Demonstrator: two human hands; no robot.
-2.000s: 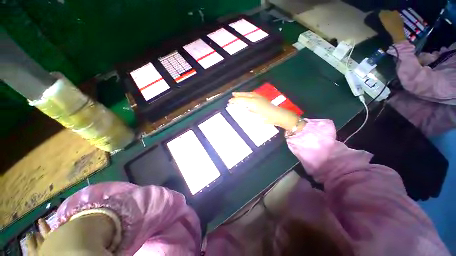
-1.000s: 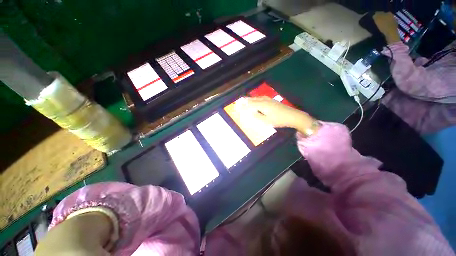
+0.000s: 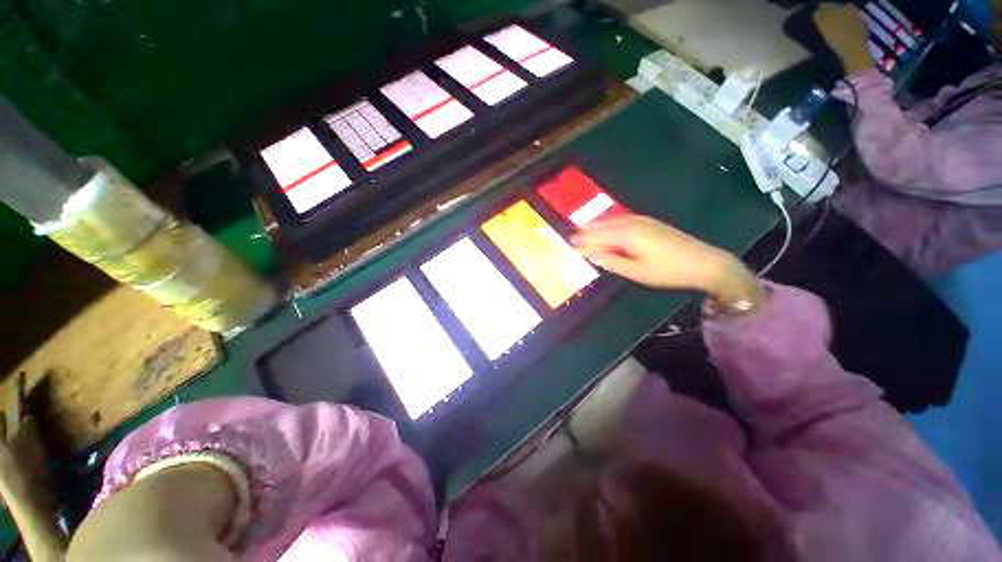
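Observation:
The front phone tray holds four lit phones, with its left slot dark. Two phones are white, one is orange fading to white and the right one is red with a white block. My right hand is over the lower end of the red phone, fingers bent with their tips low on its screen; it grips nothing visible. My left hand is cut off by the lower left edge; only the wrist or hand back shows beyond the pink cuff.
The rear tray holds several lit phones with red bands. A power strip with plugs and a white cable lies right. A taped post and wooden board are left. A coworker's arm is right; another bare arm is far left.
My right hand has moved right and down from the third phone to the red one. The third phone turned from white to orange. My left fingers have gone out of view.

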